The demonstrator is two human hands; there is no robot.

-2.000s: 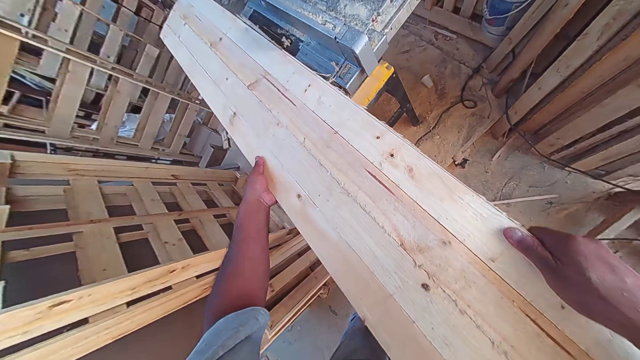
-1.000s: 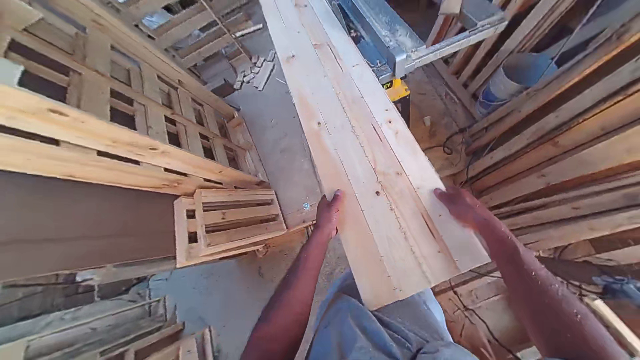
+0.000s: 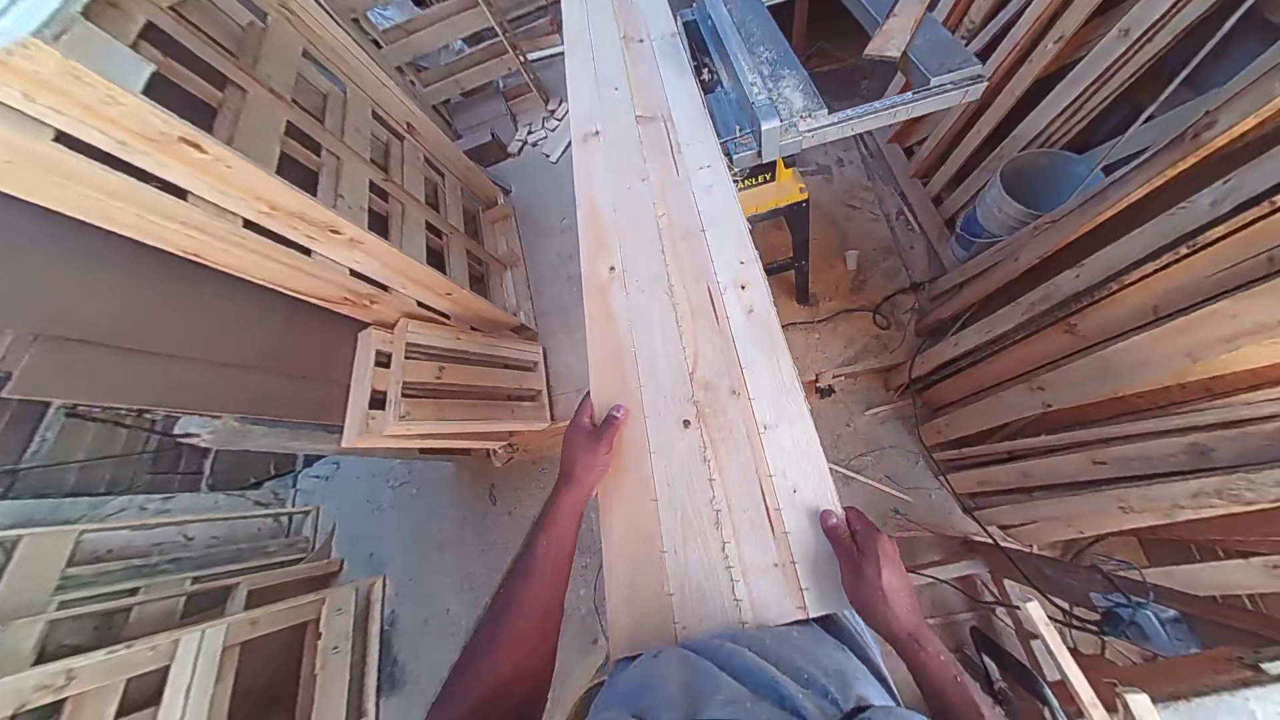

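A long glued-up pine panel (image 3: 685,330) of several joined strips runs away from my body, its near end against the clothing at my waist. My left hand (image 3: 588,445) grips its left edge, the thumb on the top face. On the right edge, closer to the near corner, my right hand (image 3: 865,565) holds on with the thumb on top. The fingers of both hands are partly hidden under the panel. Beyond its right edge stands a table saw (image 3: 765,85) dusted with sawdust, on a yellow and black stand (image 3: 775,190).
Slatted wooden frames (image 3: 300,150) lean at the left, with a small slatted crate (image 3: 450,385) beside them. Stacked boards (image 3: 1110,350) line the right side, near a bucket (image 3: 1025,195). A black cable (image 3: 925,445) and thin offcuts lie on the floor. More frames (image 3: 200,630) stand lower left.
The panel has swung from a diagonal to nearly straight ahead, its near end now at my waist. Both hands still hold its edges. The view has turned.
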